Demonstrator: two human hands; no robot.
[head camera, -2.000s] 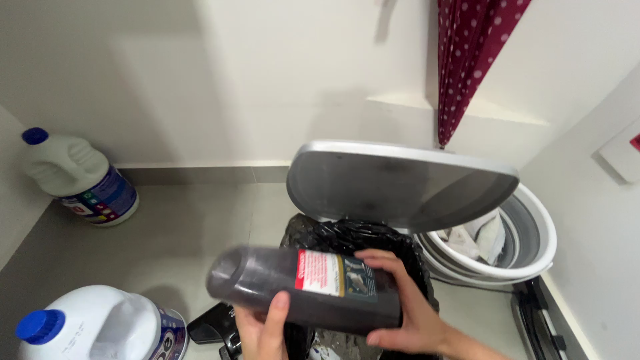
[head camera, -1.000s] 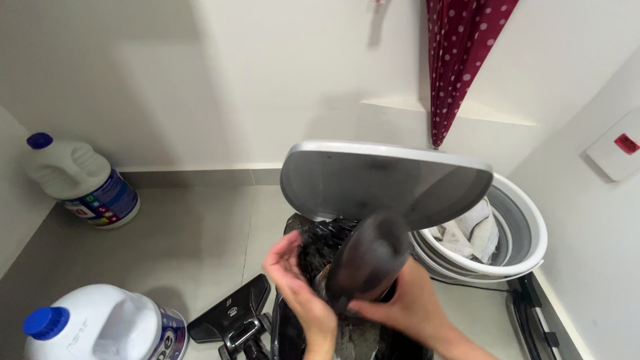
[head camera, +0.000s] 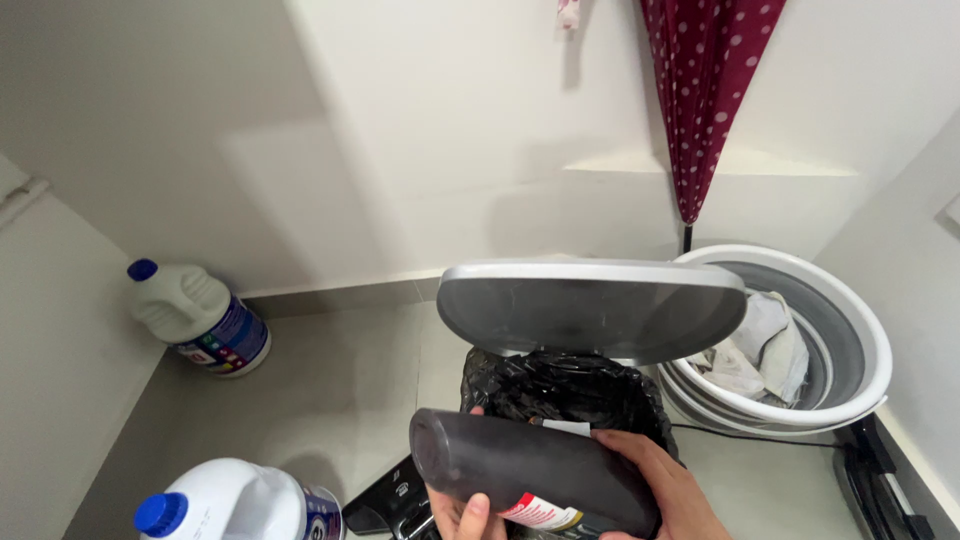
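Note:
A dark plastic bottle with a red and white label (head camera: 517, 469) lies nearly level between my hands, over a trash bin lined with a black bag (head camera: 559, 390). Fingers of my left hand (head camera: 469, 514) hold it from below near its rounded left end. At its right end, my right hand (head camera: 660, 487) grips it, fingers on top. Behind the bottle, the bin's grey lid (head camera: 592, 307) stands raised. Some of the bin's inside is hidden by the bottle and hands.
Right of the bin, a white and grey bucket (head camera: 874, 367) holds cloths (head camera: 757, 352). Two white jugs with blue caps stand left, one near the wall (head camera: 187, 307), one in front (head camera: 225, 499). A black floor-tool head (head camera: 397, 499) lies by the bin. A dotted umbrella (head camera: 709, 90) hangs behind.
The bottle was tilted up, pointing toward the camera, one second ago; it is now turned sideways again. My left hand, spread beside it then, is now under its left end.

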